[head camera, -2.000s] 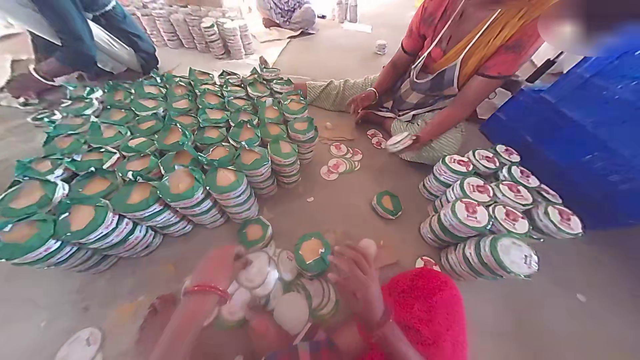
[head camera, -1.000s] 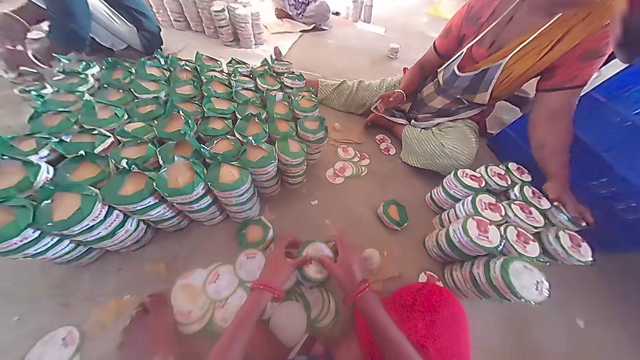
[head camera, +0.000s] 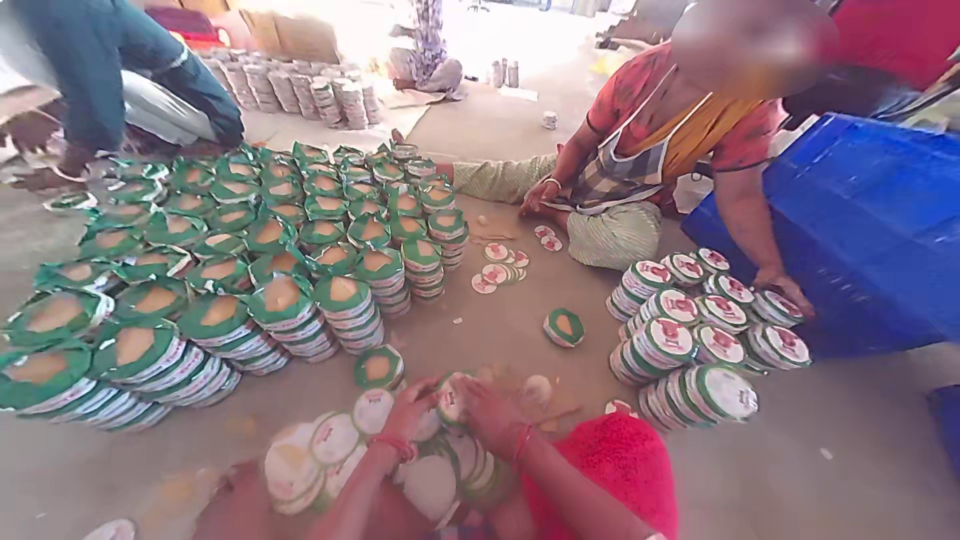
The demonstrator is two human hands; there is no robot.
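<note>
Between my hands, low in the middle of the head view, is a round packet (head camera: 451,399) with a pale printed face. My left hand (head camera: 414,411) holds its left side and my right hand (head camera: 486,409) its right side. Under and around my wrists lie loose round packets (head camera: 335,439) with white faces and green edges. Just beyond my left hand stands a green-wrapped round packet (head camera: 379,367) with a tan centre. Another green-wrapped packet (head camera: 566,328) lies farther off to the right.
Rows of stacked green-topped packets (head camera: 281,292) fill the left. Finished-looking stacks with printed discs (head camera: 671,337) stand at right, touched by a seated person's hand (head camera: 784,289). Blue crates (head camera: 847,232) are behind. Loose printed discs (head camera: 495,272) lie mid-floor; another person crouches at far left.
Two seconds ago my hands were apart; now they are together on one packet. The seated person's hand has moved from a packet near the lap to the right-hand stacks.
</note>
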